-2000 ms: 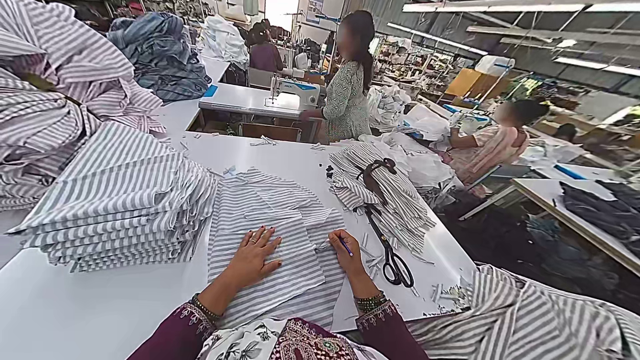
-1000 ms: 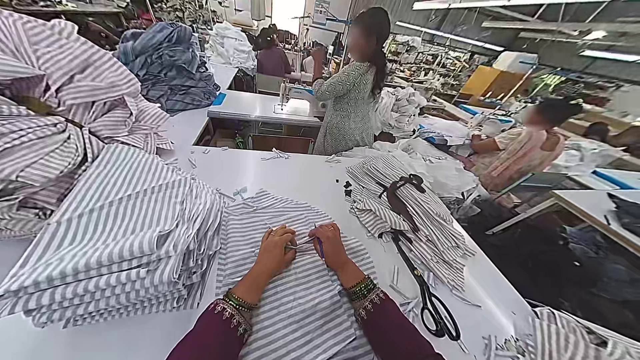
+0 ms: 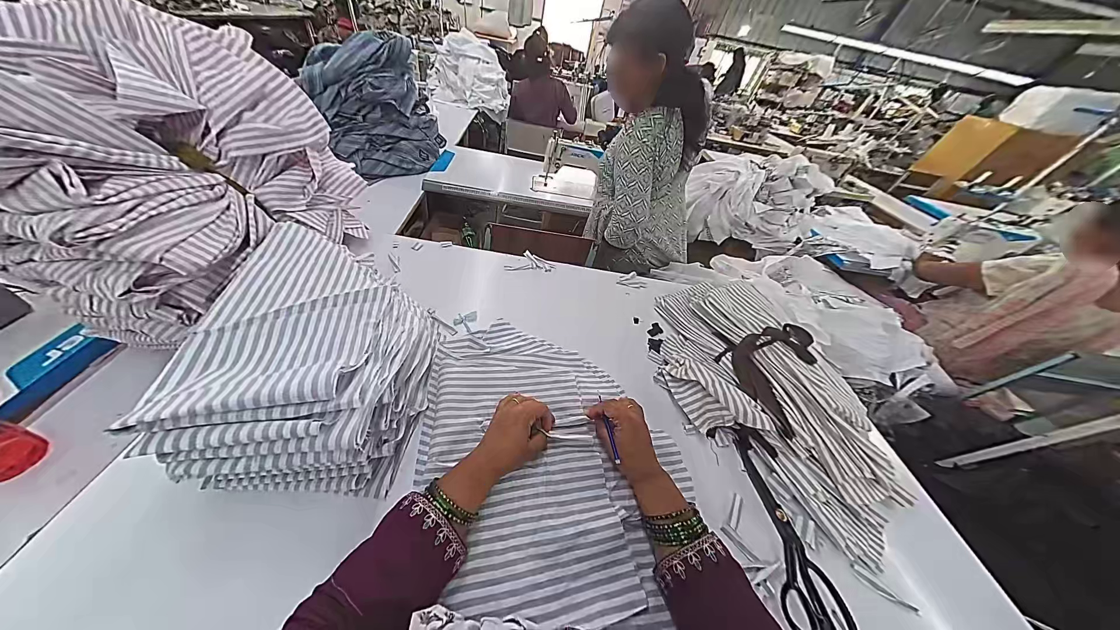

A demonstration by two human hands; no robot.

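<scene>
Grey-and-white striped fabric pieces lie flat on the white table in front of me. Near their middle, my left hand pinches a narrow fold of the striped cloth. My right hand grips the other end of that fold and also holds a blue pen, which points down toward my wrist. Left of my hands stands a tall stack of folded striped fabric. To the right, a striped fabric bundle is tied with a dark strip, and black-handled scissors lie against it.
A large heap of pinkish striped cloth rises at the far left, with blue checked cloth behind it. Thread and fabric scraps dot the white table. Beyond its far edge, a person stands beside a sewing machine.
Two seconds ago both hands lay apart on the striped fabric, the left one flat. They came together over it, and now they are slightly apart with a fold of cloth between them.
</scene>
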